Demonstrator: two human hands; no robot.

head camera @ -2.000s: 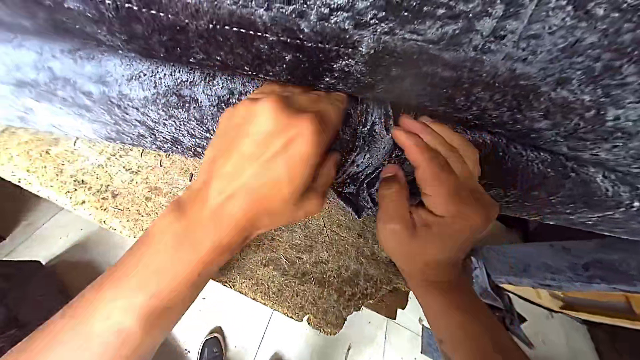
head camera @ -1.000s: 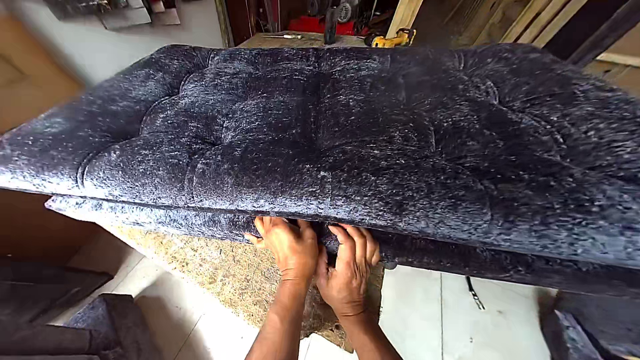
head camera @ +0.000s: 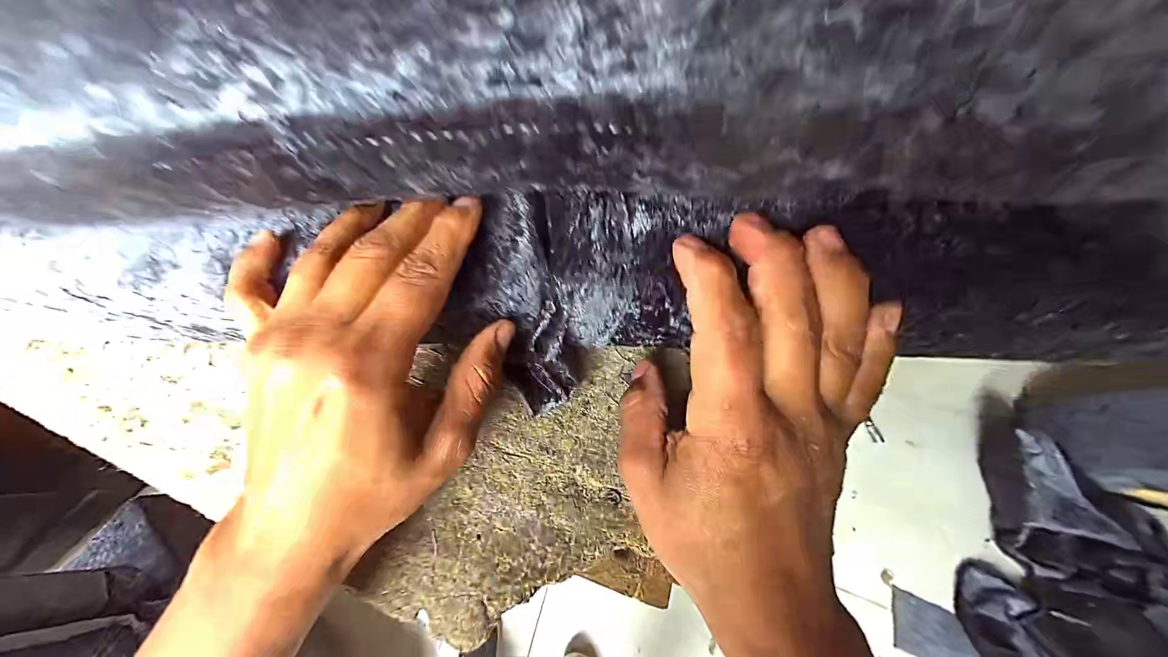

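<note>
Dark grey crushed velvet upholstery [head camera: 584, 55] fills the top of the head view, with a row of light stitches [head camera: 493, 132] along its underside. My left hand [head camera: 356, 365] lies spread on the lower velvet band, fingertips tucked up under the overhanging part. To its right, my right hand [head camera: 757, 392] presses on the same band with fingers apart. Between them a gathered fold of velvet [head camera: 547, 319] ends in a loose frayed tip. Below hangs a rough tan fibre pad [head camera: 547, 484] with a ragged lower edge.
Crumpled dark fabric [head camera: 1058, 529] lies at the lower right on a pale tiled floor [head camera: 922, 438]. More dark fabric pieces [head camera: 128, 547] are at the lower left. A small grey scrap [head camera: 922, 620] rests on the floor near my right forearm.
My hands were close together at the fold; they are now spread apart on either side of it. The view has moved much nearer since one second ago.
</note>
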